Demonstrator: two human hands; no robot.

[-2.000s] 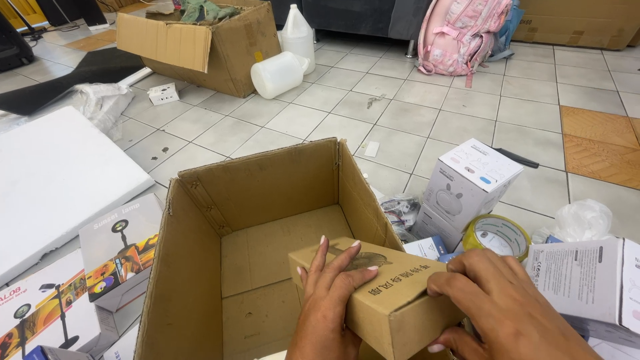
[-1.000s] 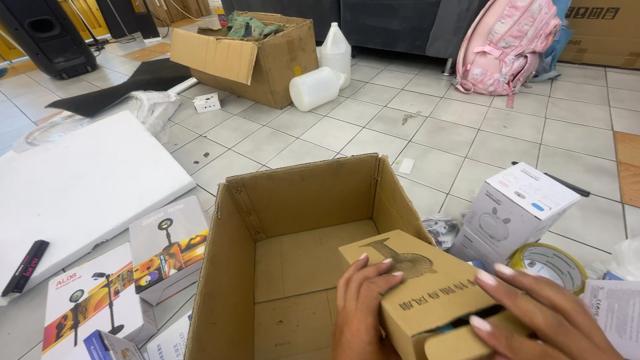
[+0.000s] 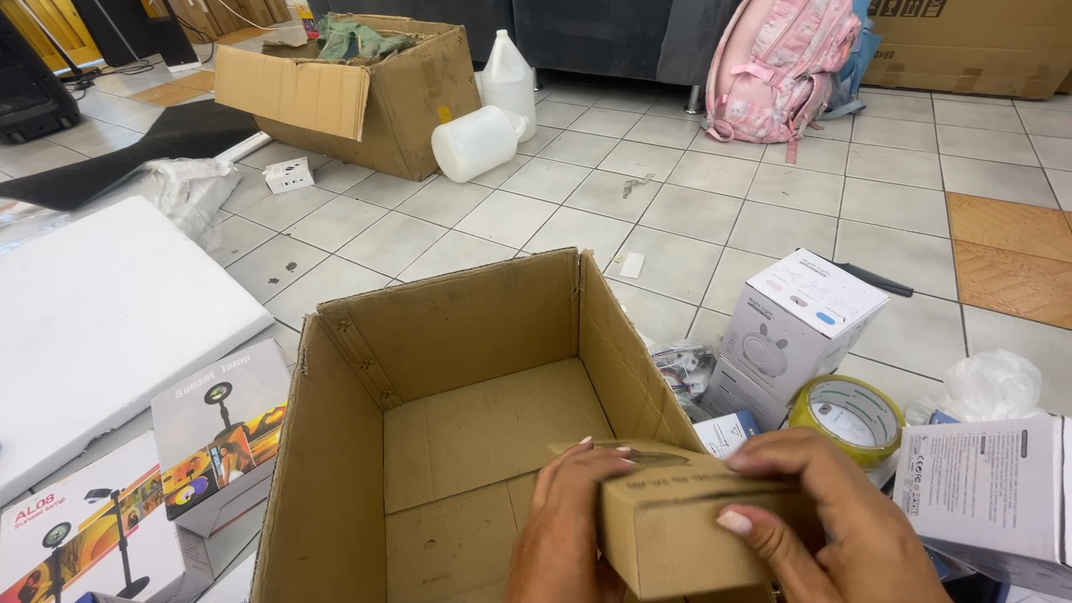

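Observation:
A small printed cardboard box [image 3: 687, 536] is held between my two hands, above the near right part of a large cardboard carton [image 3: 452, 335] that stands with its top uncovered. My left hand [image 3: 565, 532] grips the small box along its left side, fingertips on the top. Around the right side lies my right hand [image 3: 837, 519], its thumb on the end face and its fingers at the top edge. The end face looks closed. Of the carton's inside, the bare bottom shows; its near right corner is hidden by the box and hands.
Sunset lamp boxes [image 3: 222, 435] and a white foam sheet [image 3: 109, 335] lie left. Right of the carton are night light boxes [image 3: 787, 327], a yellow tape roll [image 3: 846, 419] and a white box [image 3: 980, 494]. Behind stand another carton [image 3: 427, 100] and plastic jugs [image 3: 507, 84].
The small box has turned, and its end, with a dark gap one second ago, now looks closed. My right hand has moved from the top onto that end and side.

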